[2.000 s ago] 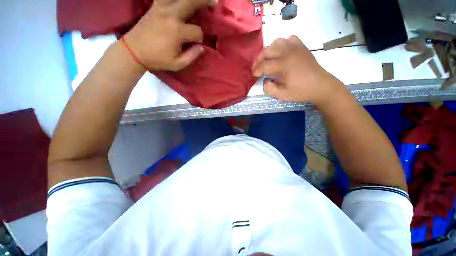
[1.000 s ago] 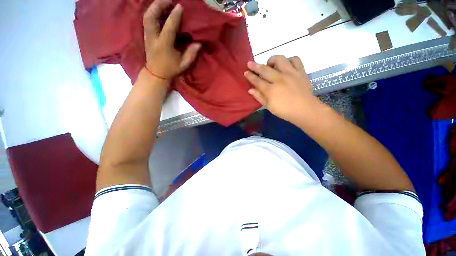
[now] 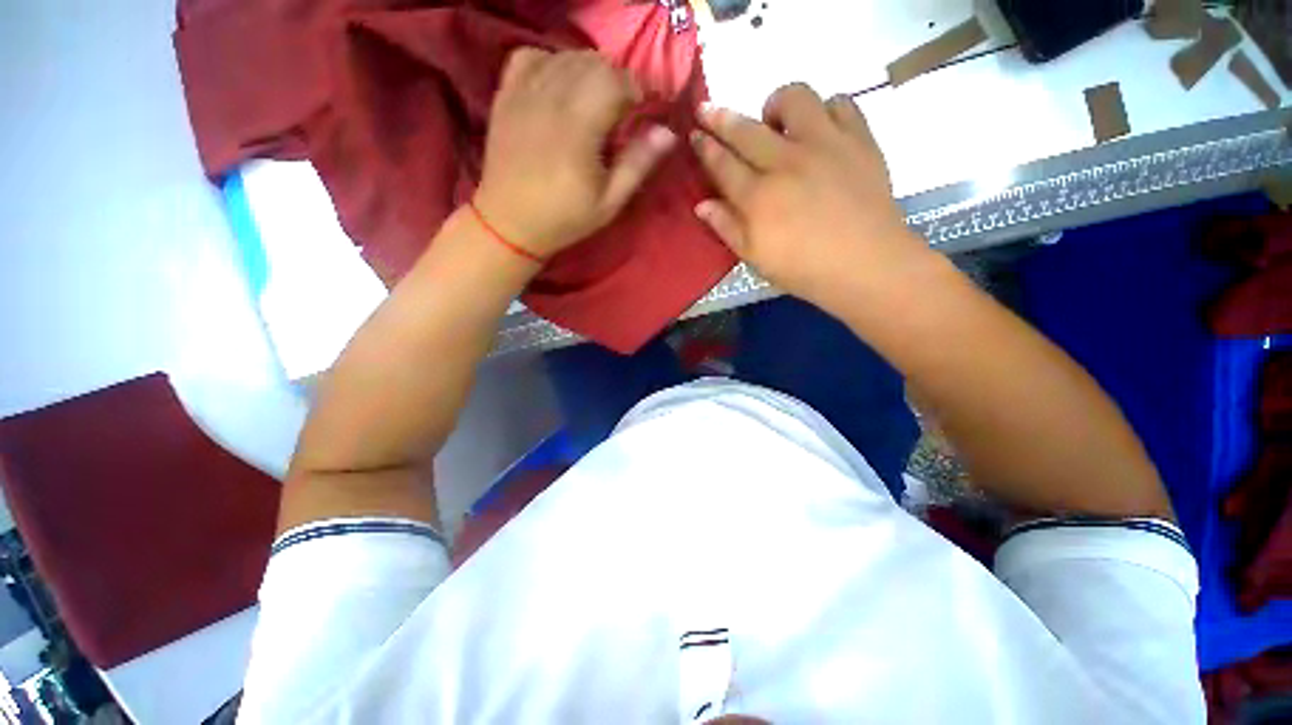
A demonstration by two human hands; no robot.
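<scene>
The dark red garment piece lies bunched on the white machine table, its lower corner hanging over the front edge. My left hand is on the cloth with bent fingers, pinching a fold near the right edge. My right hand rests at the cloth's right edge, fingertips on it beside my left fingers. The cloth looks brighter pink-red near the small metal presser foot parts at the top edge of the picture. The needle cannot be made out.
A ruler strip runs along the table's front edge. Brown strips and a black flat object lie at upper right. A flat dark red cut panel lies at left. A blue bin with red garments stands at right.
My left hand has moved right and down across the cloth, close to my right hand, and now pinches a fold. My right hand has shifted slightly up along the cloth's edge.
</scene>
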